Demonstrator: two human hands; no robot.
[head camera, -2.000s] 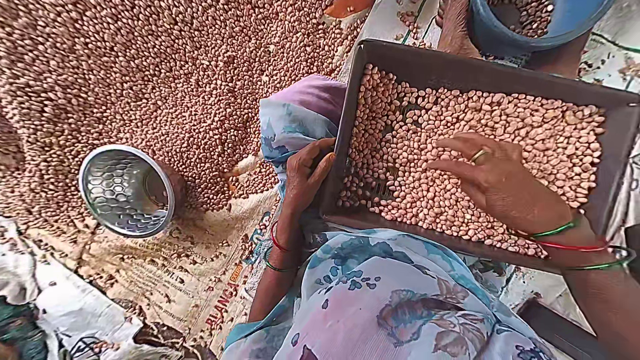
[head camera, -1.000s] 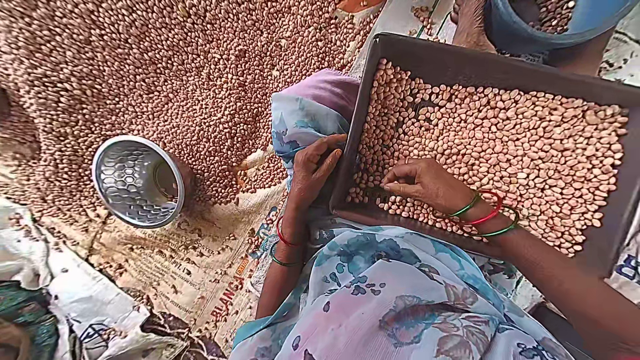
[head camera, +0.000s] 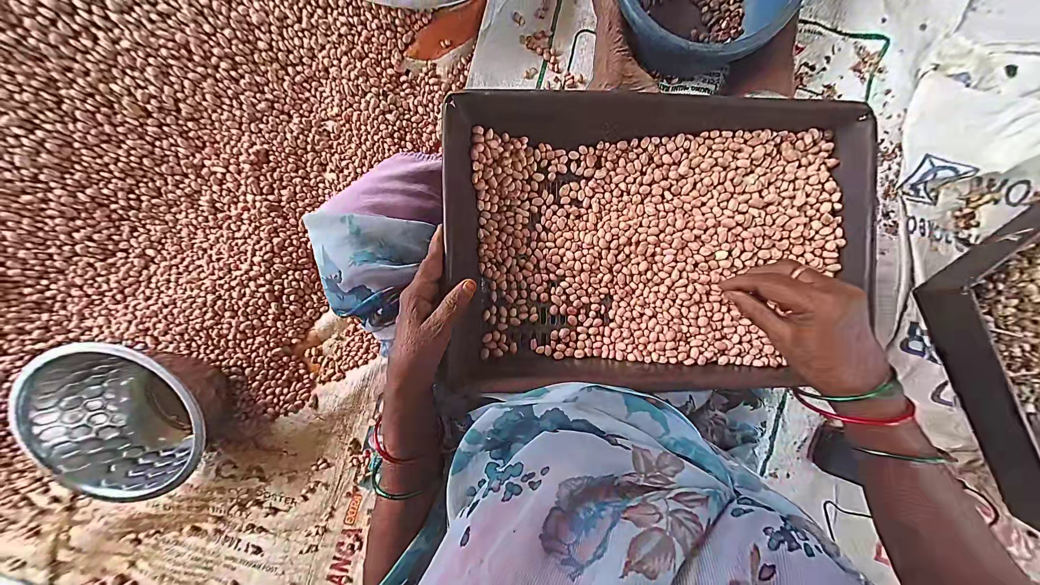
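Note:
A dark rectangular tray (head camera: 658, 378) with slots in its bottom rests over my lap, most of its floor covered by shelled peanuts (head camera: 650, 236). Gripping its left wall is my left hand (head camera: 422, 317), the thumb on the rim. Above the peanuts, at the tray's lower right, is my right hand (head camera: 812, 325), thumb and forefinger close together. Whether a peanut is between those fingertips I cannot tell. Bangles circle both wrists.
A large heap of peanuts (head camera: 179, 187) lies at the left, with a shiny metal tumbler (head camera: 106, 422) beside it. At the top stands a blue basin (head camera: 707, 45) between feet. A second dark tray (head camera: 967, 349) is at the right edge, over printed sacks (head camera: 959, 122).
My right hand has gone from the tray's lower left to its lower right side since one second ago. My left hand stays at the left wall. The view has turned somewhat.

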